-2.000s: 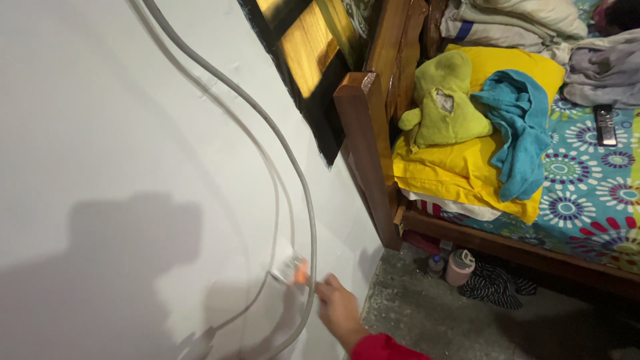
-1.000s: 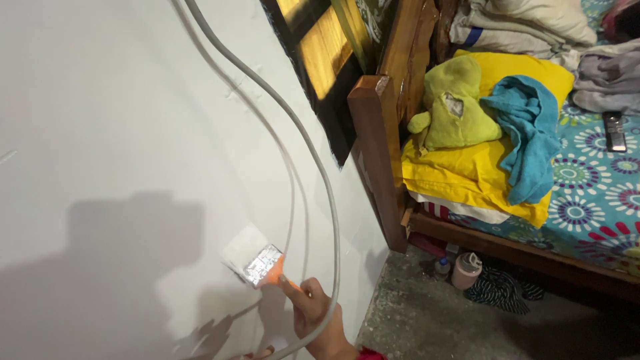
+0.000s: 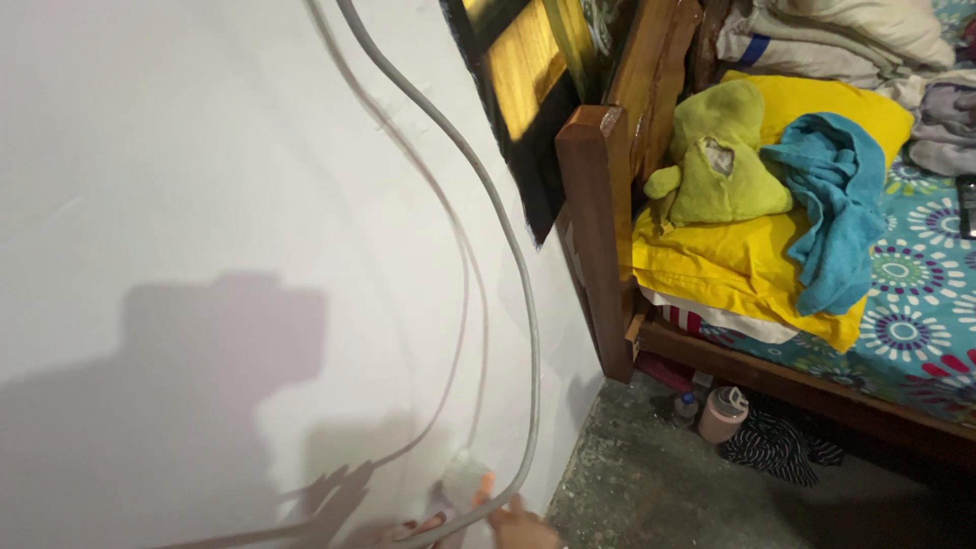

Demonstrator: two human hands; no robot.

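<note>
At the bottom of the head view, my right hand (image 3: 522,526) grips the orange handle of a paintbrush (image 3: 467,479). The brush is blurred, and its head lies against the white wall (image 3: 229,191). Just left of it, the fingers of my left hand (image 3: 427,526) show at the bottom edge beside the grey cable (image 3: 531,328); whether they close on it is not clear. The cable hangs in a long curve in front of the wall and passes between the camera and the brush.
A wooden bed frame (image 3: 595,229) stands right of the wall, with a yellow pillow (image 3: 709,263), a green plush toy (image 3: 720,179) and a blue cloth (image 3: 839,206) on the bed. A pink tumbler (image 3: 723,415), a small bottle (image 3: 685,409) and a striped cloth (image 3: 778,450) lie on the concrete floor (image 3: 633,473).
My right hand and the brush have moved lower along the wall since one second ago. Fingers of my left hand, unseen two seconds ago, now show at the bottom edge.
</note>
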